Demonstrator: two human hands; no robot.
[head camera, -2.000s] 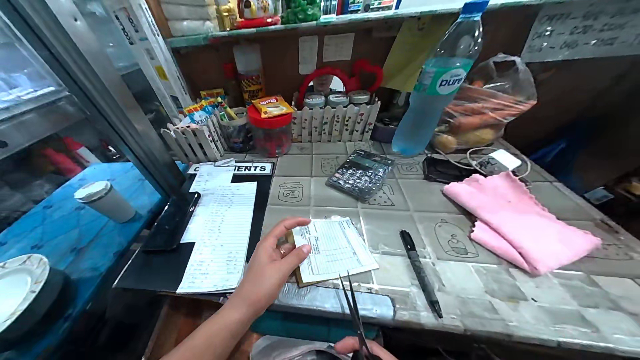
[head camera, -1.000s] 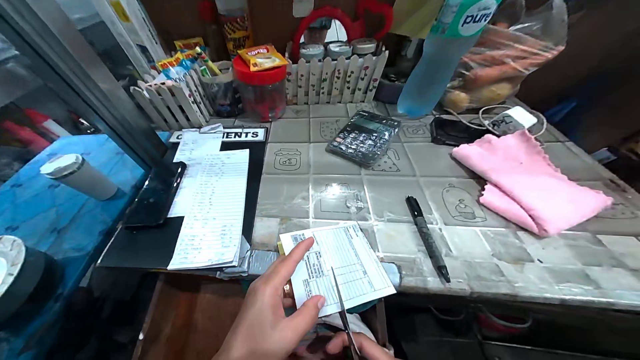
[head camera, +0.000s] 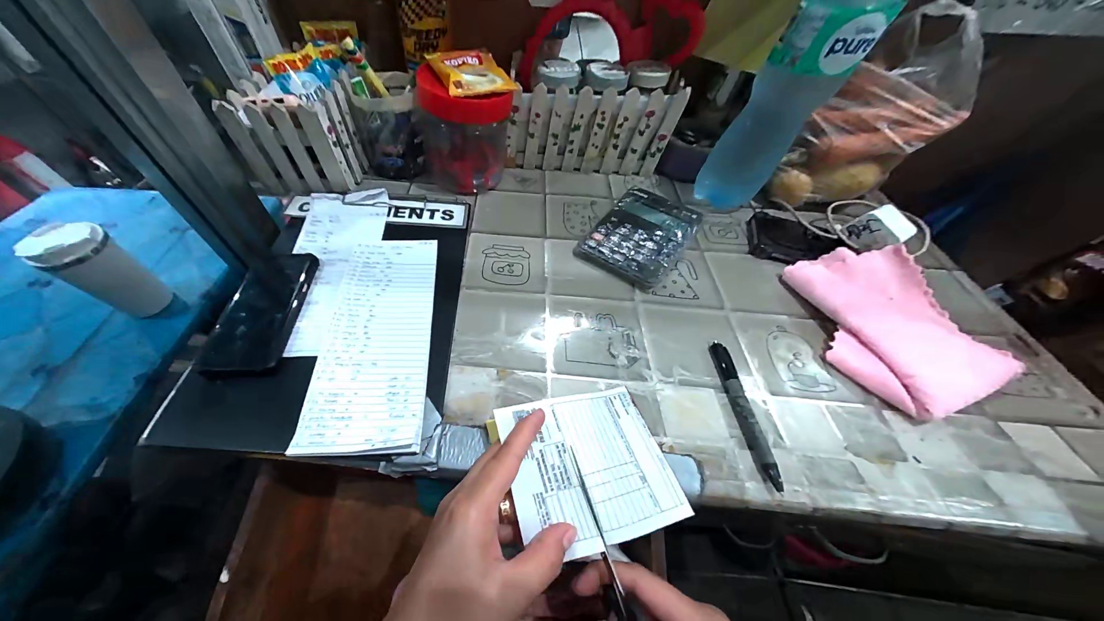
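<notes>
My left hand (head camera: 487, 535) grips the left part of a printed paper form (head camera: 617, 457) at the counter's front edge, thumb and a finger on its face. From below, my right hand (head camera: 647, 595) holds a pair of dark scissors (head camera: 605, 552), its handles partly out of frame. One thin blade lies across the printed face of the form, near its middle. A black marker pen (head camera: 746, 418) rests on the tiled counter to the right. Behind the form sits a calculator (head camera: 638, 235) in a clear cover.
A clipboard (head camera: 233, 412) with handwritten sheets (head camera: 371, 345) and a dark phone (head camera: 259, 315) lie left. A folded pink cloth (head camera: 906, 332) is at right. Behind stand a tall plastic bottle (head camera: 776, 103), a red-lidded jar (head camera: 466, 138) and white picket holders (head camera: 595, 129). Below is an opened wooden drawer (head camera: 328, 535).
The form, earlier lying on the counter under my left hand, is now held at its front edge. The scissors have moved from beside the form onto it. The view has shifted closer.
</notes>
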